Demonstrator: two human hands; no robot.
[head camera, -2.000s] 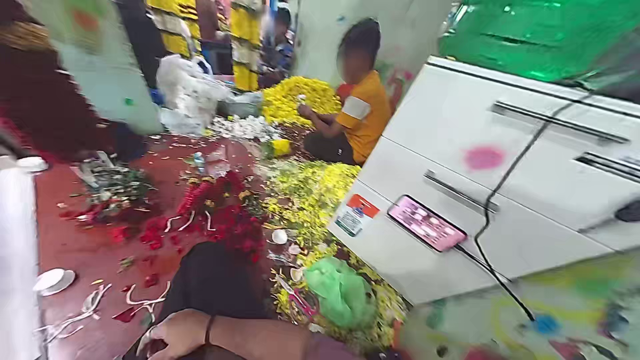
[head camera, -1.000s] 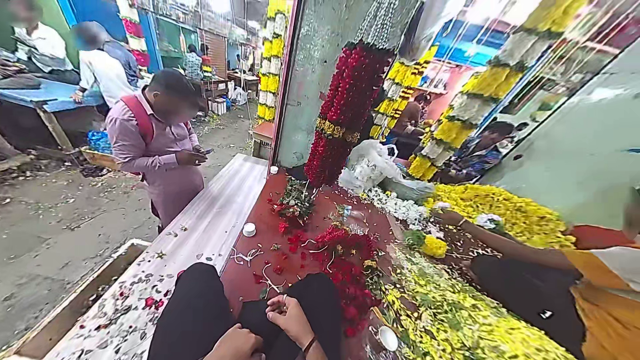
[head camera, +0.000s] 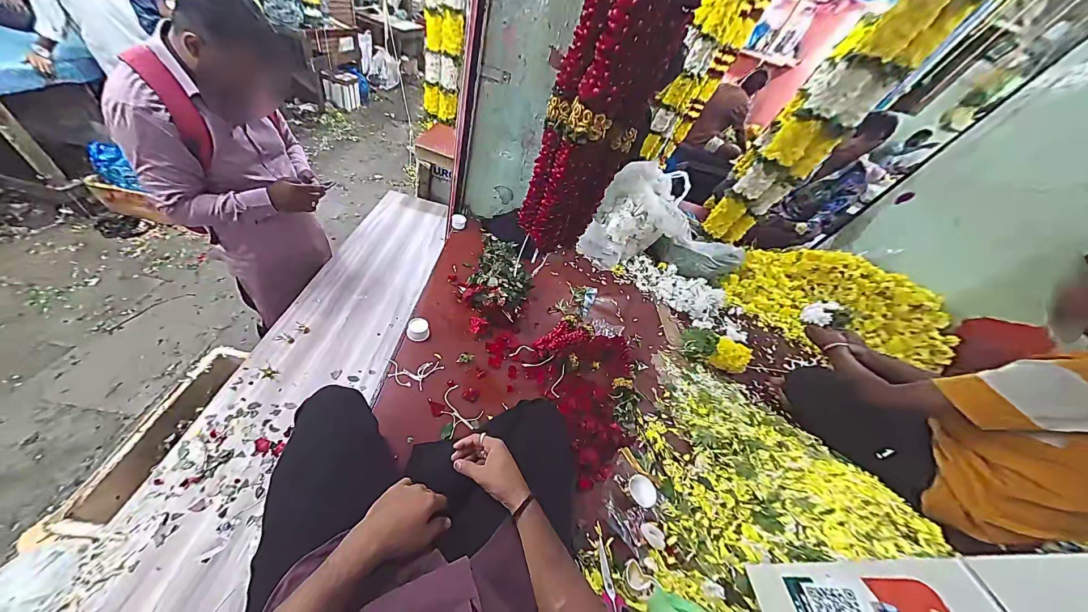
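Observation:
My left hand (head camera: 404, 518) rests over my lap with its fingers curled under, so I cannot see whether anything is inside. To its right, my right hand (head camera: 491, 467) lies above my dark trouser leg, half curled, with a ring and a dark wrist cord; nothing shows in it. Just beyond my knees are loose white strings (head camera: 459, 412) and a heap of red flowers and petals (head camera: 595, 399) on the red floor (head camera: 442, 357). A bundle of green stems with red blooms (head camera: 501, 276) lies farther forward, below a hanging red flower garland (head camera: 586, 110).
Yellow flowers (head camera: 841, 297), white flowers (head camera: 680, 289) and yellow-green blossoms (head camera: 748, 476) spread to the right, beside a seated person in orange (head camera: 1011, 450). A person in a pink shirt (head camera: 229, 187) stands beyond the white ledge (head camera: 365, 280). White cups (head camera: 417, 329) stand nearby.
The view has swung far left since the first frame. My left hand, visible beside my right one second ago, now has its fingers curled under.

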